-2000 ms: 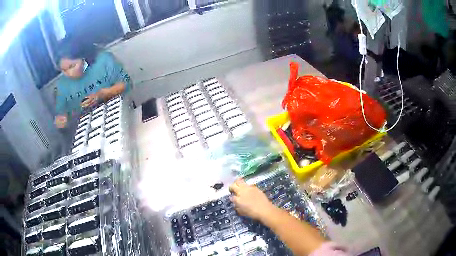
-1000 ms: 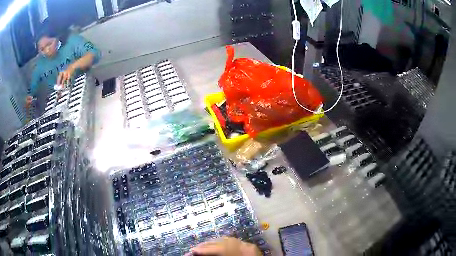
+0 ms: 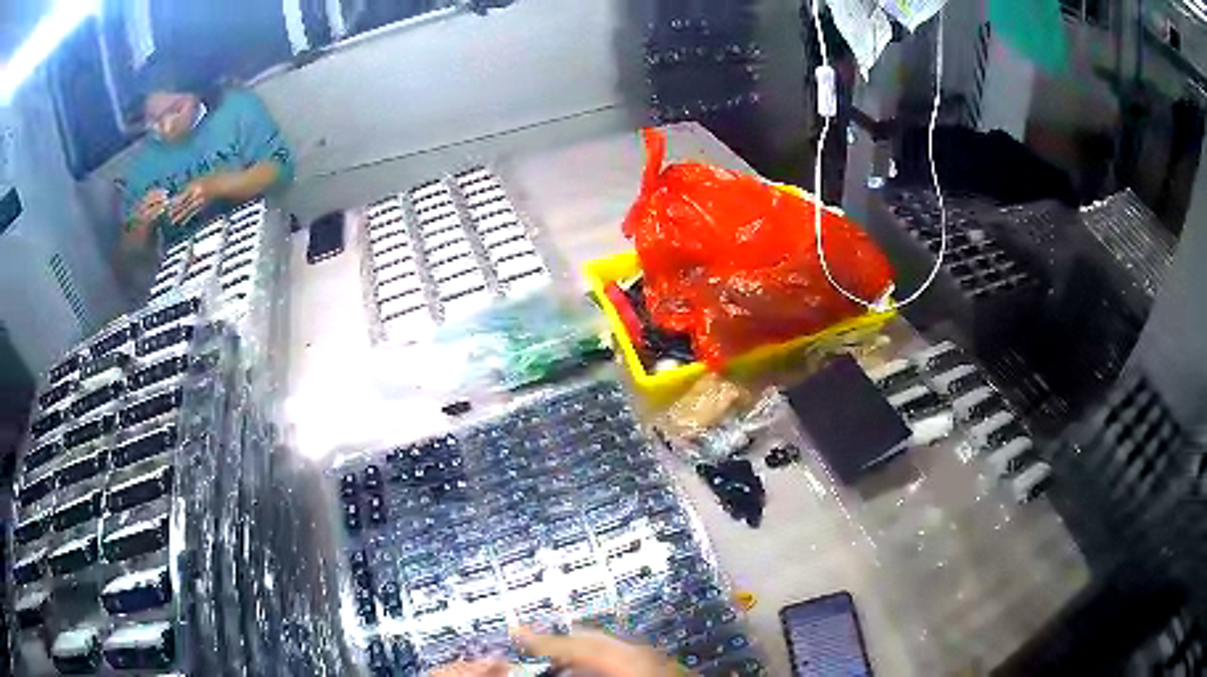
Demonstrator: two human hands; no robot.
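Observation:
The blister tray of small black parts [image 3: 530, 529] lies directly before me, its dark pieces in close rows under glare. My right hand [image 3: 602, 653] is at the bottom edge over the near end of this tray, cut off by the frame. A small bit of skin [image 3: 470, 668], perhaps my left hand, shows beside it at the very bottom edge. Whether either holds anything is hidden. The stacked clear blister tray of black-and-white units [image 3: 139, 492] stands at the left. A single small black part [image 3: 457, 407] lies just behind the parts tray.
A yellow bin [image 3: 682, 378] holds a red plastic bag [image 3: 755, 258]. Loose black parts [image 3: 735, 489], a black box [image 3: 847, 417] and a smartphone [image 3: 826, 637] lie at right. Green film [image 3: 543, 347] and a white-faced unit tray [image 3: 450, 251] lie behind. A person [image 3: 205, 165] sits far left.
My right hand has gone from the far part of the parts tray to its near end at the bottom edge. The view has shifted, and the smartphone has come into full view.

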